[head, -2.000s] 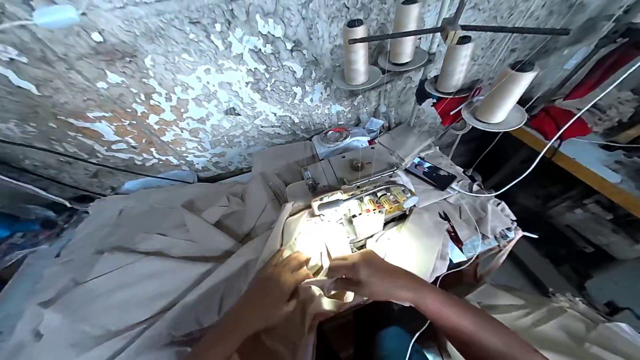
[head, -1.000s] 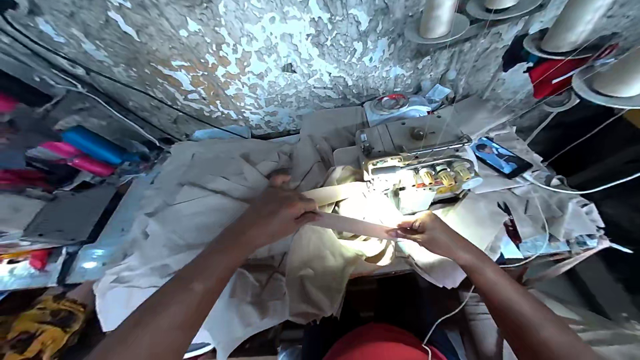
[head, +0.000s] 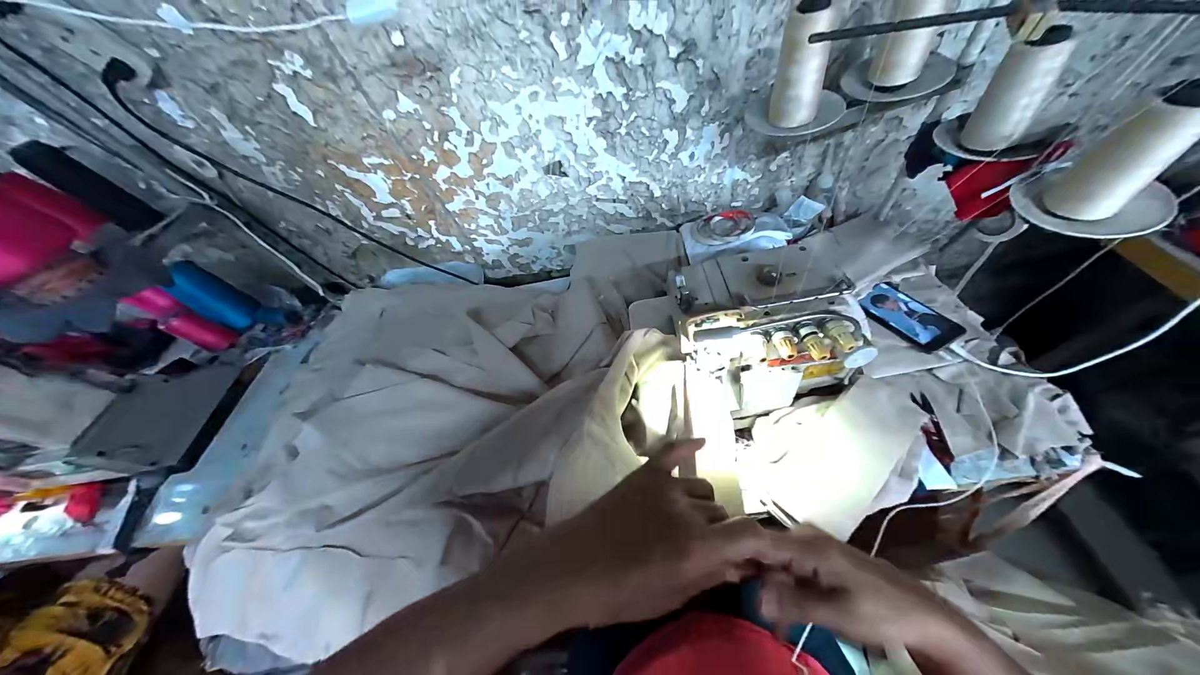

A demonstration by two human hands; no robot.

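An overlock sewing machine (head: 778, 347) with a bright lamp stands at the middle right, thread passing to it from above. Beige fabric (head: 422, 403) lies in a large heap left of it and runs up to the needle area, where glare hides detail. My left hand (head: 656, 534) rests at the near edge of the lit cloth, index finger stretched over it; whether it grips the cloth is unclear. Close beside it, touching or nearly so, my right hand (head: 825, 581) is blurred, fingers curled below the machine's front edge. What lies between its fingers cannot be made out.
Several cream thread cones (head: 1017, 89) stand on a rack at upper right. A lit smartphone (head: 909, 317) with a white cable lies beside the machine, dark-handled snips (head: 933, 436) nearer me. A peeling wall (head: 525, 141) closes off the back. Coloured thread spools (head: 211, 300) are at the left.
A second ago both hands held a pale strip stretched between them before the machine; now they are close together, nearer my body. The strip is no longer stretched between them.
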